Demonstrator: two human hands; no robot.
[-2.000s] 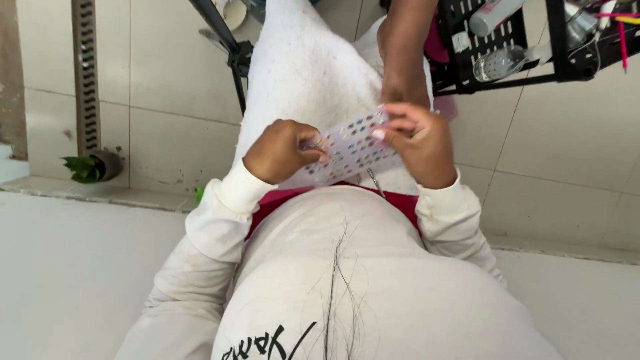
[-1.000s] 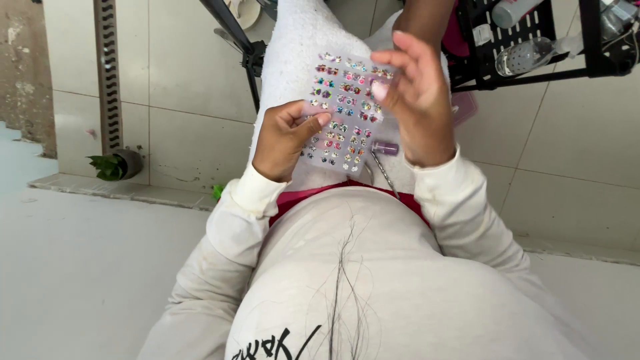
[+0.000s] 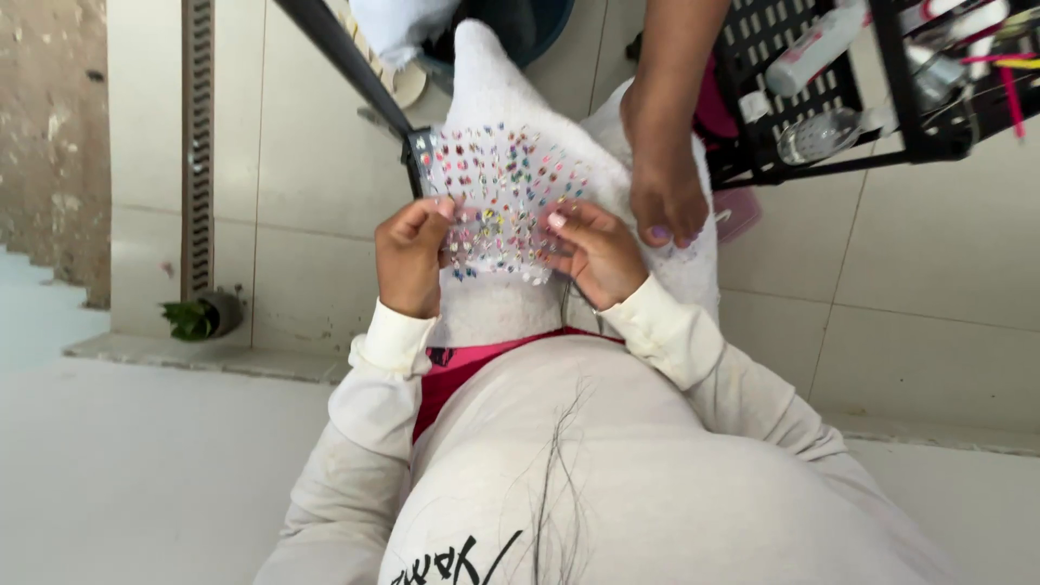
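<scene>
Clear sheets of small multicoloured nail stickers (image 3: 496,175) are spread over my lap, overlapping one another; how many there are I cannot tell. My left hand (image 3: 414,252) pinches their left edge between thumb and fingers. On the right edge, my right hand (image 3: 597,248) holds them with its thumb on top. Beneath lies a white towel (image 3: 520,313) across my legs. Another person's bare foot (image 3: 666,187), with purple polish on some toenails, rests on the towel to the right of the sheets. Part of a thin dark tool shows beside my right wrist.
A black cart (image 3: 764,175) at the upper right carries a clear bottle (image 3: 821,138), a white bottle (image 3: 816,53) and other supplies. A dark basin (image 3: 540,32) stands at the top, near a black metal leg (image 3: 349,65). A potted plant (image 3: 199,317) sits on the left.
The sticker sheet was between my hands with my right hand raised off it; now my right hand grips the right edge and the sheets are fanned wider.
</scene>
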